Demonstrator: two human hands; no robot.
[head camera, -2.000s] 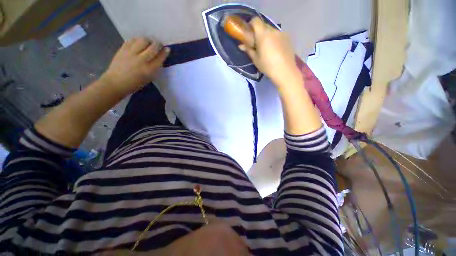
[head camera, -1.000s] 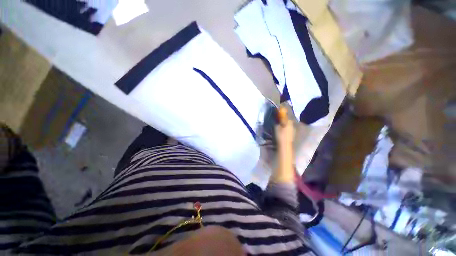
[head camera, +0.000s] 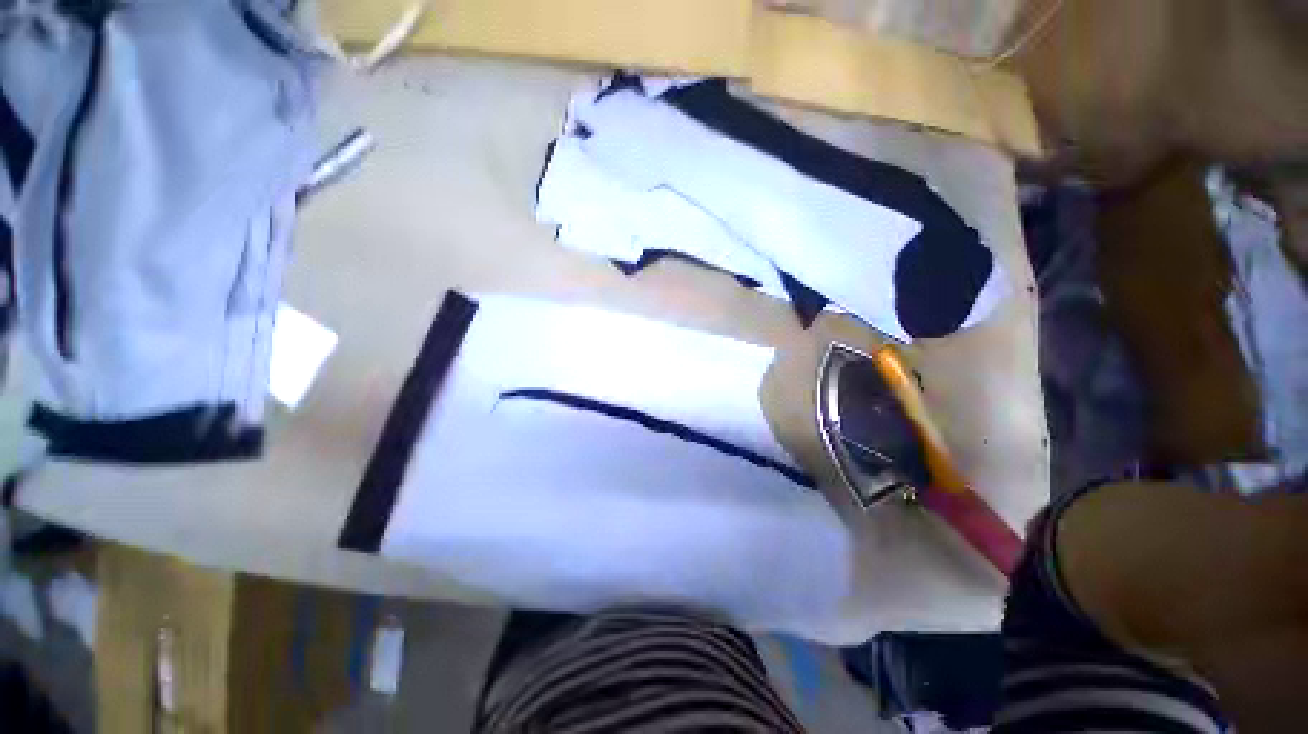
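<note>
A white panel (head camera: 617, 502) lies flat in front of me, with a dark band (head camera: 412, 423) across its left end and a thin dark seam line along its middle. The steam iron (head camera: 865, 430) stands on the table just off the panel's right end, its orange handle free of any hand and its maroon wrapped hose running down to the right. My right forearm shows bare past the striped cuff at the lower right, but the hand is cut off by the edge. My left hand is not in view.
An untidy stack of white and black panels (head camera: 746, 187) lies behind the panel and iron. A larger pale pile (head camera: 165, 230) with dark bands lies at the left, near a white paper slip (head camera: 303, 356). A tan board strip (head camera: 545, 36) edges the table's far side.
My right hand has let go of the iron and left the picture. The view has turned, bringing the left pile into sight. The panel lies flat, without my left hand on it.
</note>
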